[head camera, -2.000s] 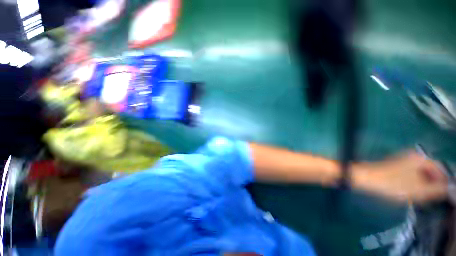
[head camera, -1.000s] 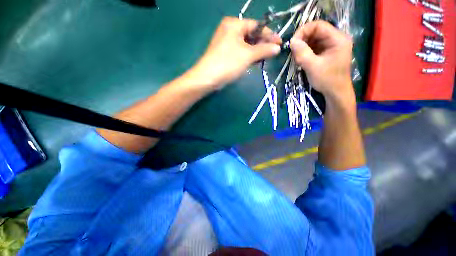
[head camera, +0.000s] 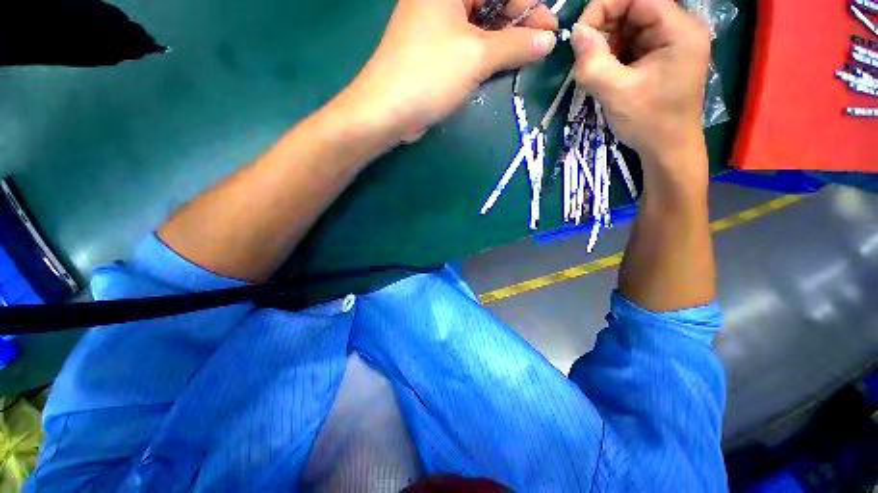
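My left hand (head camera: 462, 58) and my right hand (head camera: 645, 77) meet at the top of the view, right of centre. Their thumbs and fingertips pinch a tiny pale connector piece (head camera: 565, 35) between them. Some thin dark and light strips also lie in the curled fingers of my left hand. A bundle of narrow white-and-dark strip cables (head camera: 587, 178) lies just below my hands at the bench edge, with a few strips (head camera: 531, 173) apart to its left. The bundle's upper part is hidden behind my right hand.
An orange-red board (head camera: 799, 96) with rows of small silvery parts is at the right. Crumpled clear plastic (head camera: 714, 58) lies beside my right hand. A dark object (head camera: 77, 34) is at the top left. A black cord (head camera: 125, 310) crosses low left. A glossy slab edge (head camera: 38, 236) is far left.
The view has swung from a blurred scene of bins and a yellow garment to the strip bundle. Since one second ago, my hands and the bundle sit slightly differently in view; the pinch continues.
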